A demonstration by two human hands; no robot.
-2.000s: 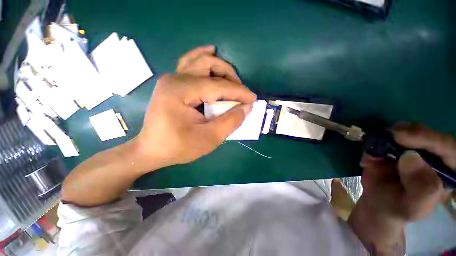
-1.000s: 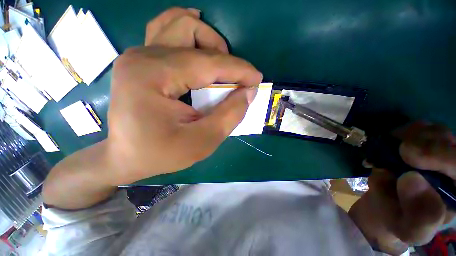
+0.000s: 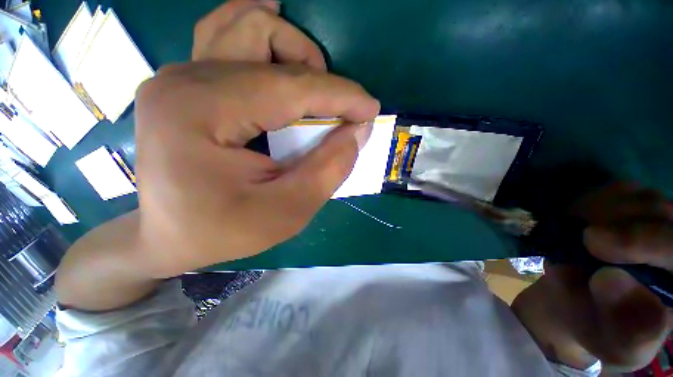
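A black-edged phone unit [image 3: 472, 158] lies on the green bench top, its right half plain silver-white. My left hand [image 3: 243, 140] pinches a white LCD module [image 3: 373, 158] between thumb and forefinger over the unit's left part. The module's yellow-orange flex cable [image 3: 401, 156] lies on the unit's middle. My right hand [image 3: 620, 272], dark and partly blurred, holds a soldering iron [image 3: 509, 219] by its black handle. The iron's blurred tip is at the lower end of the flex cable; I cannot tell if it touches.
A pile of white LCD modules [image 3: 44, 96] stands at the left, with a single module [image 3: 105, 173] lying nearer my left wrist. A silver solder spool [image 3: 37, 254] is at the far left. A thin wire strand [image 3: 373, 215] lies below the phone. The bench edge runs along my shirt.
The view has moved closer to the phone. The iron tip has moved from the upper part of the flex area down to its lower end. My left hand keeps its pinch.
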